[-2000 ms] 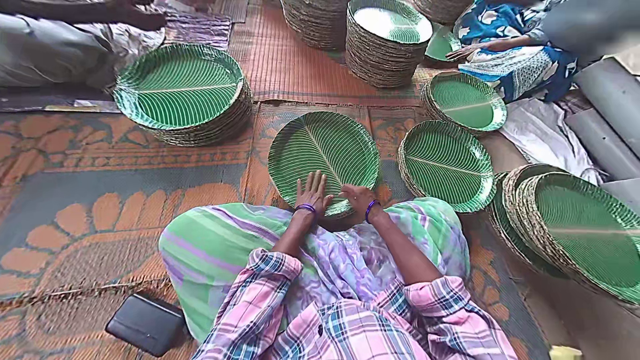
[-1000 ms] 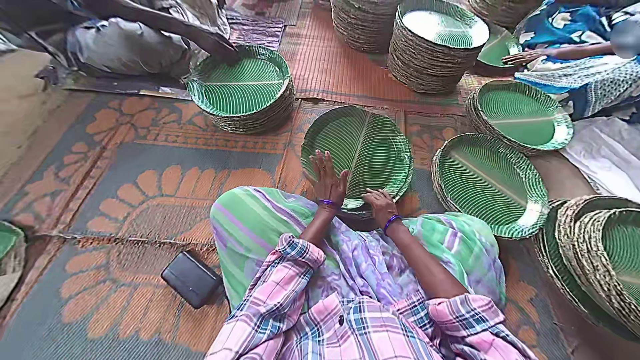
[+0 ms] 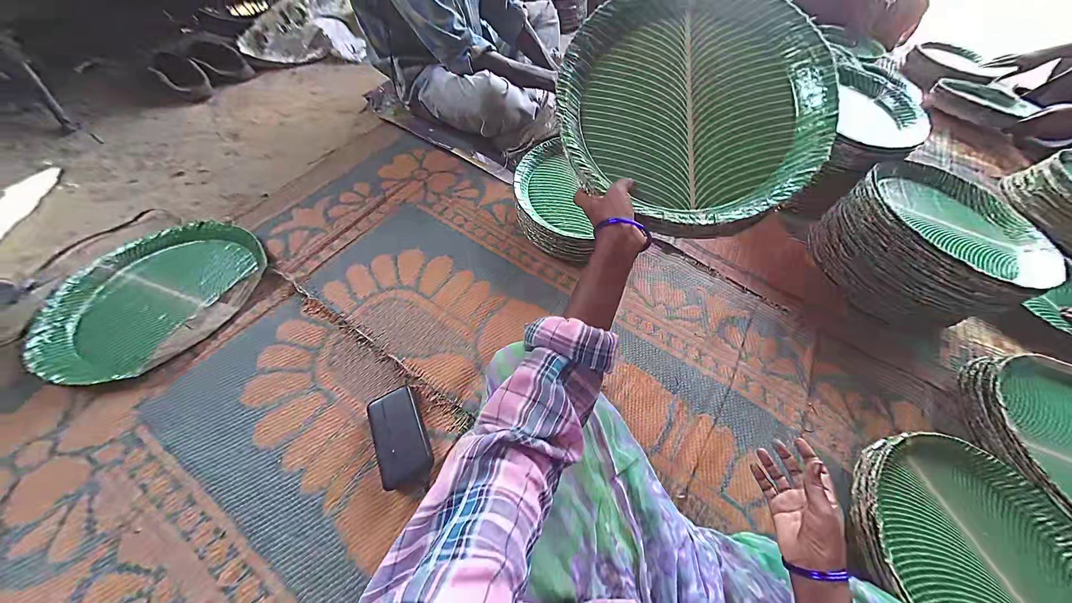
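My left hand, with a purple bangle at the wrist, grips the near rim of a round green leaf-patterned plate and holds it up, tilted, above the mat. Whether it is one plate or several nested ones I cannot tell. Low at the right, my right hand is empty, palm up and fingers apart, beside a stack of green plates. Another plate stack stands partly behind the raised plate.
A green plate lies at the left mat edge. A black case-like object rests on the patterned mat. Tall plate stacks stand at the right. A seated person is ahead; another person's hands show at far right.
The plate that lay before my lap is no longer there; my left hand has risen forward with a plate. My right hand has opened away to the right. The view has swung left.
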